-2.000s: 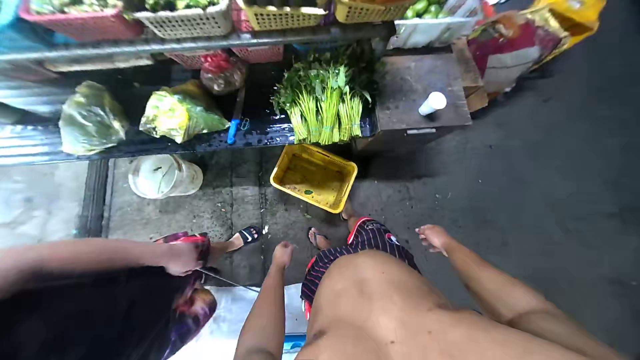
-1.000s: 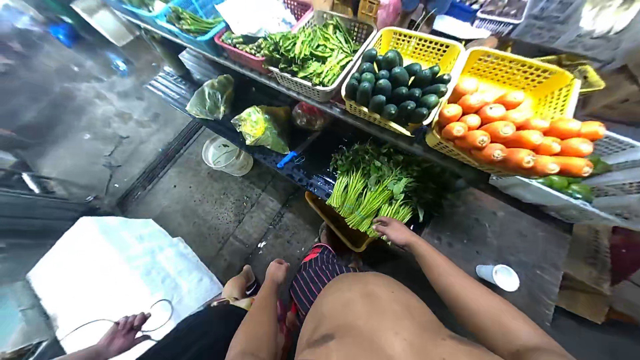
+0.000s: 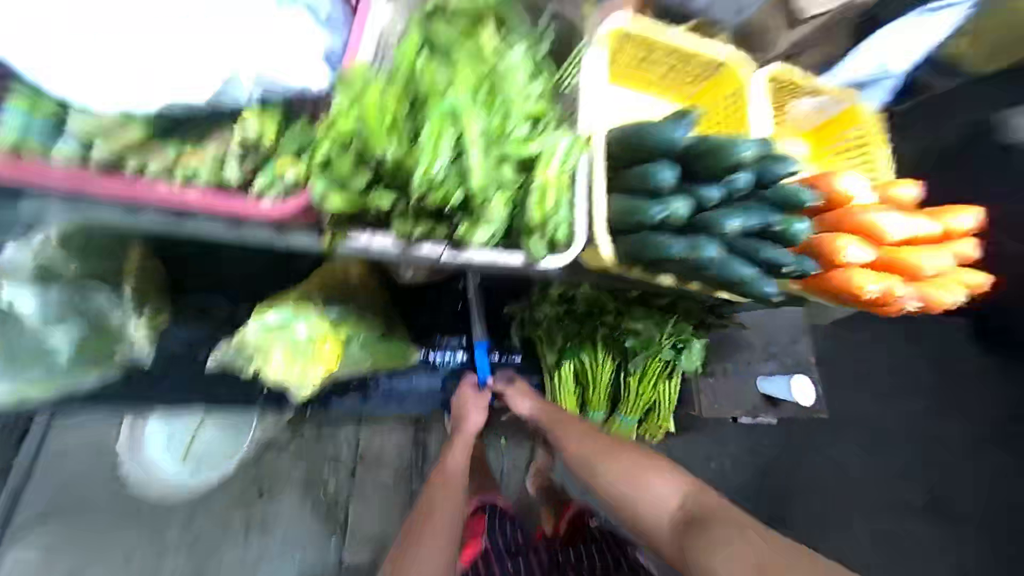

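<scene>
My left hand [image 3: 470, 406] and my right hand [image 3: 514, 392] meet at the lower end of a knife's blue handle [image 3: 482, 362] at the lower shelf's front edge. The blade points away from me, under the upper crates. My left fingers are closed at the handle; my right fingers touch or nearly touch its end, and blur hides their exact hold. Right of my hands lie bundles of leafy greens with long green stems [image 3: 596, 384]. To the left sits a plastic bag of yellow-green vegetables [image 3: 296, 344].
Above are a crate of green vegetables [image 3: 472, 136], dark green cucumbers or zucchini [image 3: 704, 208] and carrots [image 3: 896, 240] beside yellow crates [image 3: 680, 64]. A white bucket [image 3: 184, 448] stands on the floor at left. A white cup [image 3: 786, 390] lies on a box at right.
My right hand has left the stem bundles and come to the knife handle beside my left hand, which has moved forward from near my body. The view has shifted closer over the stall.
</scene>
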